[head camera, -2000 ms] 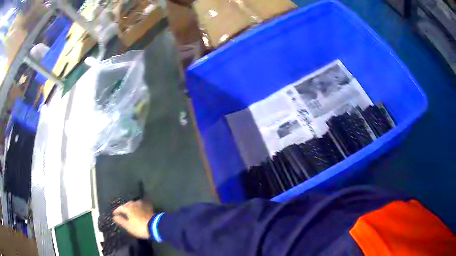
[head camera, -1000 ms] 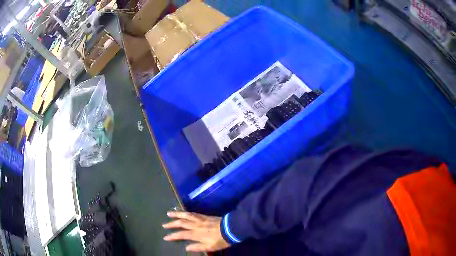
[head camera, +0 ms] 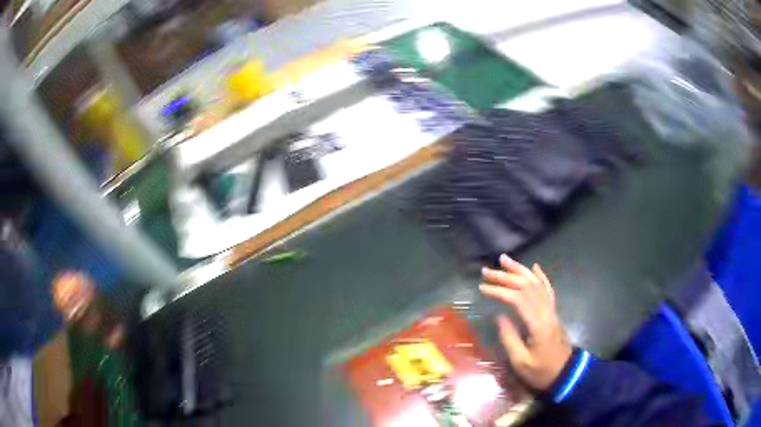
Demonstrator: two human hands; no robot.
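My right hand (head camera: 534, 325) is open and empty, fingers spread, at the right edge of a red-brown board (head camera: 363, 379) at the front of the bench. A yellow block (head camera: 419, 362) sits on the board, with small blurred parts near it. A stack of black remotes (head camera: 517, 179) lies beyond my right hand, its details smeared by motion. A row of black remotes (head camera: 188, 359) is at lower left. My left hand is not in view.
A white sheet (head camera: 359, 138) with black bars lies behind a wooden edge (head camera: 338, 198). A small green thing (head camera: 284, 256) lies before it. The blue bin (head camera: 676, 354) is at right, clear plastic (head camera: 697, 108) at upper right. A blurred skin-coloured shape (head camera: 73, 293) is at far left.
The view has swung left from the bin to the bench and blurred. The red-brown board and left row have come into view. My right hand stays open, now beside the board.
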